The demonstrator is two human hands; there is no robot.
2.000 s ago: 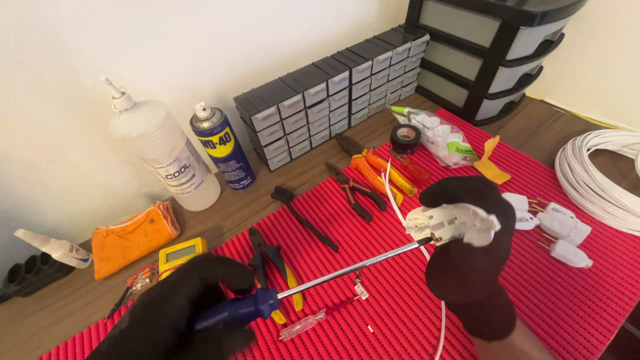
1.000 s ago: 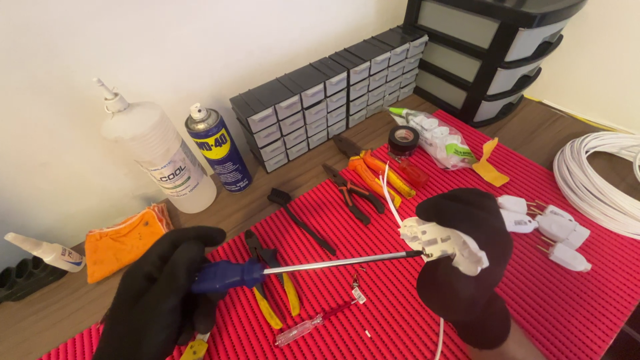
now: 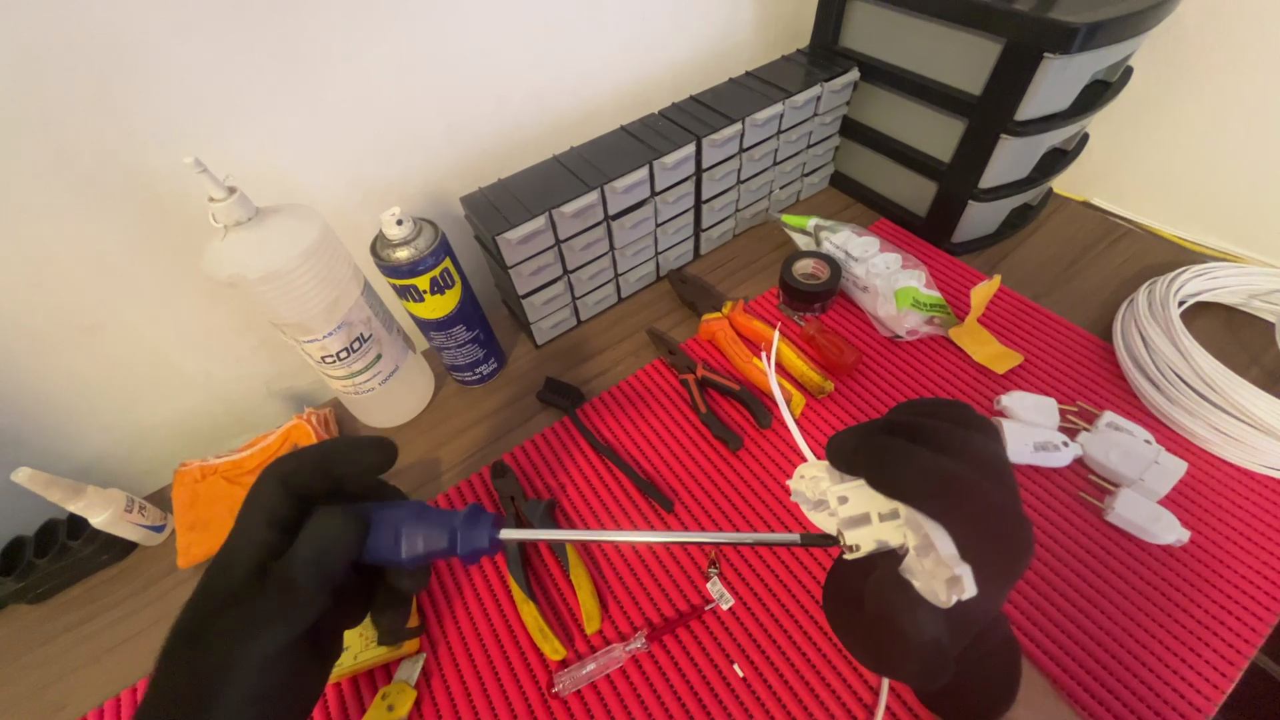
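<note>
My left hand point(image 3: 300, 570), in a black glove, is closed around the blue handle of a screwdriver point(image 3: 660, 538). The shaft points right, and its dark tip meets the edge of a white plastic electrical fitting point(image 3: 870, 520). That fitting is gripped between the thumb and fingers of my gloved right hand point(image 3: 930, 540). A white two-strand cable point(image 3: 788, 400) rises from the fitting's upper end, and white cable also shows below the right hand. Under the screwdriver lie yellow-handled cutting pliers point(image 3: 545, 590) and a clear tester screwdriver point(image 3: 600, 665) on the red ribbed mat point(image 3: 760, 620).
Pliers with orange handles point(image 3: 760, 350), smaller pliers point(image 3: 710, 390), a black brush point(image 3: 610, 450), black tape point(image 3: 810, 280) and white plugs point(image 3: 1110, 455) lie around. Behind stand a spray can point(image 3: 440, 300), a plastic bottle point(image 3: 340, 320) and small drawers point(image 3: 620, 225). Coiled white cable point(image 3: 1200, 360) lies right.
The screwdriver has gone from slanting up to the right to nearly level, its tip staying at the fitting. The fitting has tilted further down to the right in my right hand.
</note>
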